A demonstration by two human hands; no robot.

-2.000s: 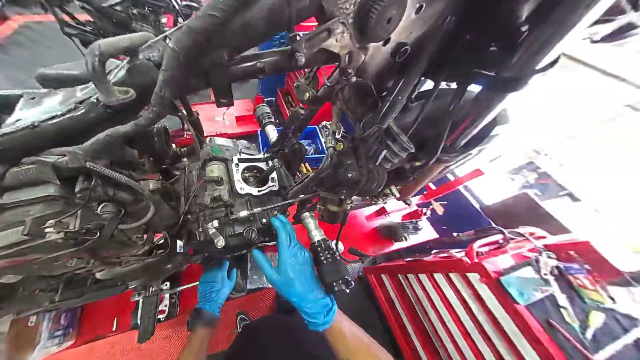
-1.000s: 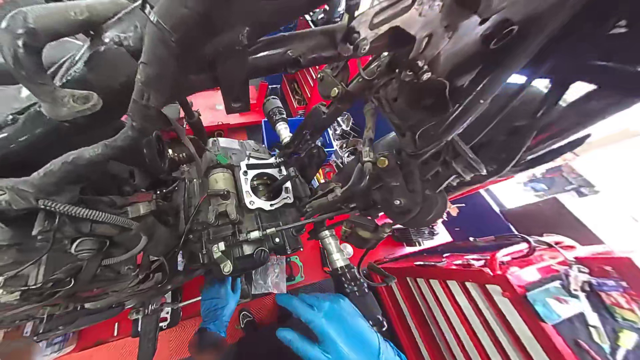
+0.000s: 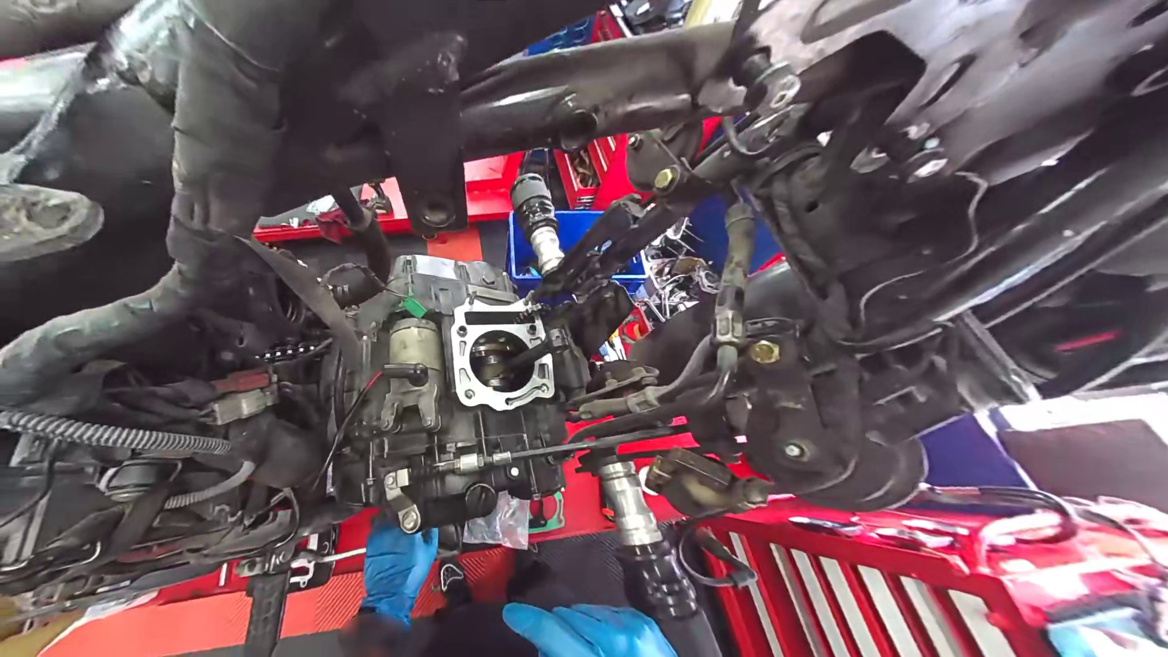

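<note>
An engine crankcase (image 3: 429, 365) sits in a motorcycle frame (image 3: 602, 91), with a silvery gasket surface (image 3: 465, 374) around its round cylinder opening (image 3: 497, 360). My left hand (image 3: 397, 570), in a blue glove, is below the engine's lower edge; its fingertips are hidden, so its hold cannot be told. At the bottom edge is my gloved right hand (image 3: 589, 630), partly cut off, with no object visible in it. A clear plastic bag (image 3: 500, 522) and a green-edged gasket (image 3: 549, 513) lie between the hands and the engine. A black and silver footpeg-like part (image 3: 639, 538) stands above my right hand.
Dark frame tubes and cables cross above and right of the engine. A red slatted panel (image 3: 849, 584) stands at lower right. Behind the engine is a blue bin (image 3: 575, 233) beside assorted metal parts (image 3: 675, 274). A black strap (image 3: 266, 607) hangs at lower left.
My right hand has moved down, away from the engine's lower edge, to the bottom of the view. My left hand stays below the engine. The view has moved closer to the engine.
</note>
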